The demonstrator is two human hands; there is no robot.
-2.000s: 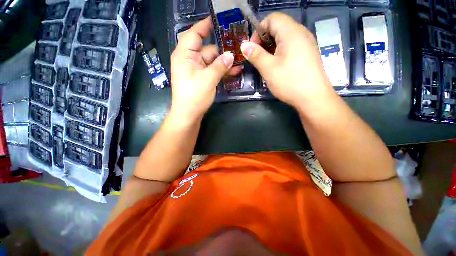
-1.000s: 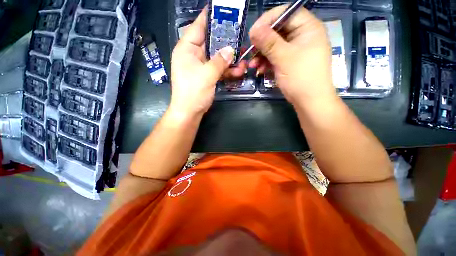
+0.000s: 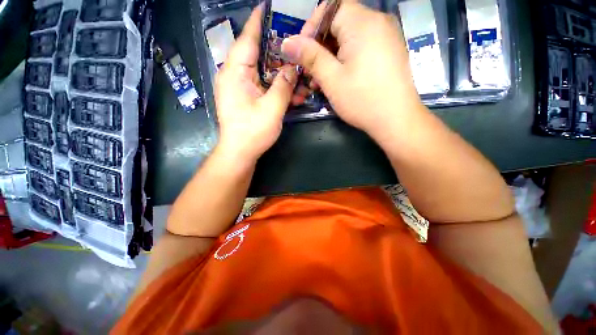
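My left hand (image 3: pixel 251 98) holds a phone board with display (image 3: pixel 286 25), its pale end up, blue band below and reddish-brown keypad end partly under my fingers. A dark edge, perhaps a housing, runs along its left side. My right hand (image 3: pixel 359 65) is at the board's right and lower part, thumb and fingertips on it. A dark thin tool (image 3: pixel 325 26) lies against my right fingers; its tip is hidden. The board's top is cut off by the picture's edge.
A clear blister tray (image 3: pixel 516 78) with pale-screened boards is behind my hands. A white housing tray (image 3: pixel 134 131) with black housings stands at left. A loose circuit board (image 3: pixel 180 82) lies between them. A black component tray (image 3: pixel 568 91) is at right.
The tool, earlier slanting up to the right with its tip at the board's lower end, is now upright beside the board. My right hand has moved left onto the board.
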